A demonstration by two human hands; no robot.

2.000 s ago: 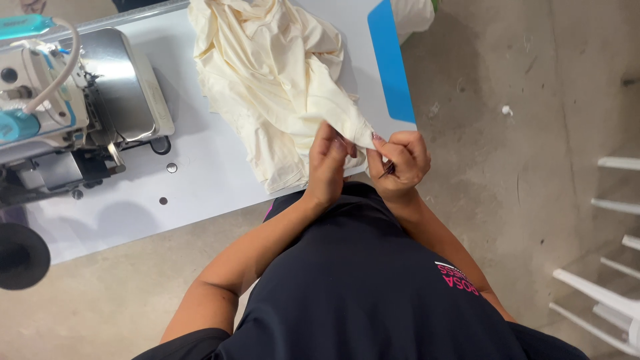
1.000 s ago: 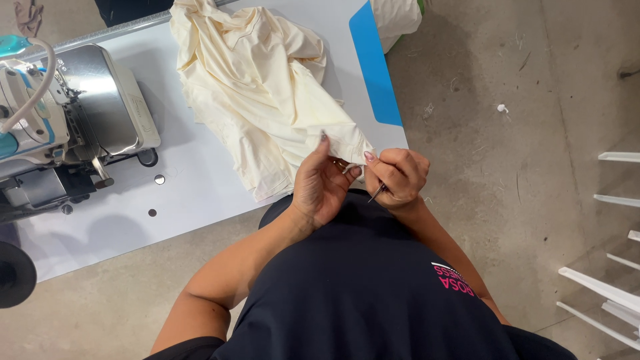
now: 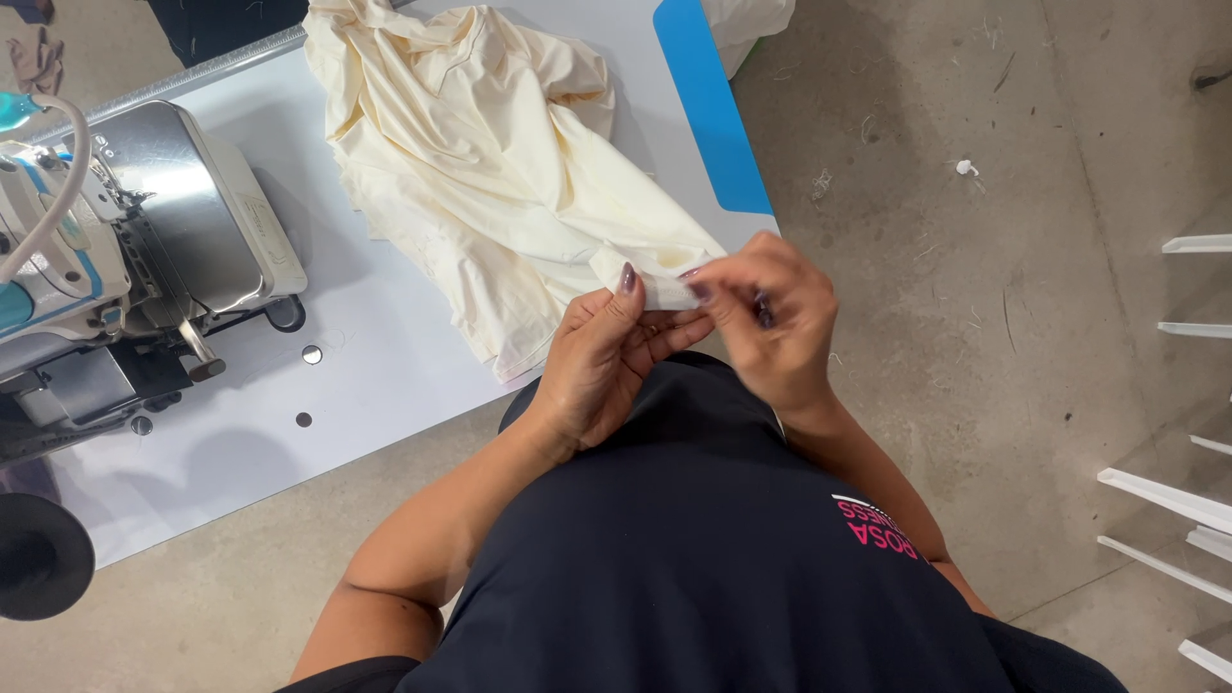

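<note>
A cream fabric garment (image 3: 481, 164) lies bunched on the white sewing table, its near corner lifted off the edge. My left hand (image 3: 611, 356) pinches that corner between thumb and fingers, palm turned up. At the same corner, my right hand (image 3: 775, 322) grips the cloth with thumb and forefinger. A small dark tool, partly hidden and blurred, sits within the right hand's curled fingers; its kind cannot be told. A whitish strip of the cloth (image 3: 669, 292) is stretched between the two hands.
An overlock sewing machine (image 3: 183, 202) stands at the left of the white table (image 3: 385, 385). The table has a blue corner panel (image 3: 712, 106). A black round disc (image 3: 43, 556) is at lower left. White slats (image 3: 1165, 496) stand at the right above the concrete floor. A whitish bag (image 3: 751, 24) is beyond the table.
Both hands have stayed at the garment's near corner while their fingers shifted. The dark tool, seen pointing down from the right hand a second ago, is now tucked among its fingers.
</note>
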